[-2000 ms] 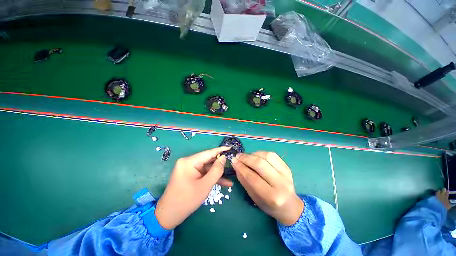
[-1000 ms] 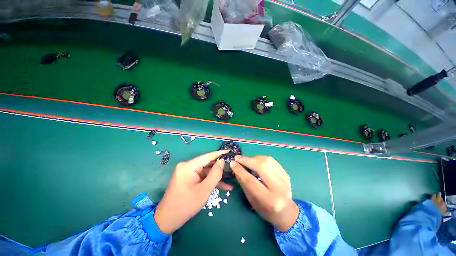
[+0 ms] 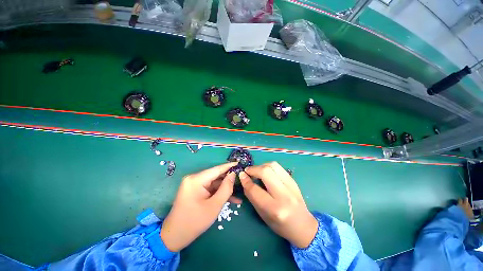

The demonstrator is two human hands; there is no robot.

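Observation:
A round black unit [image 3: 241, 157] is held between my fingertips at the middle of the view, over the green bench mat. My left hand [image 3: 197, 199] grips its near left side with thumb and index finger. My right hand [image 3: 282, 205] has its thumb and index finger on the near right side. The fingers hide the unit's near part, and any small part between them cannot be made out. A pile of small white parts [image 3: 226, 213] lies on the mat just below my hands. Small dark loose parts [image 3: 170, 168] lie to the left.
The green belt [image 3: 175, 108] behind carries several round units [image 3: 136, 103] and a dark rectangular module [image 3: 136, 66]. A rail above holds a white box [image 3: 244, 35] and clear bags [image 3: 312, 50]. A black-handled tool [image 3: 449, 81] hangs upper right. Another person's sleeve [image 3: 445, 235] is lower right.
The view has shifted slightly. My fingertips stay on the round unit with only small finger movements. The units on the belt keep about the same arrangement.

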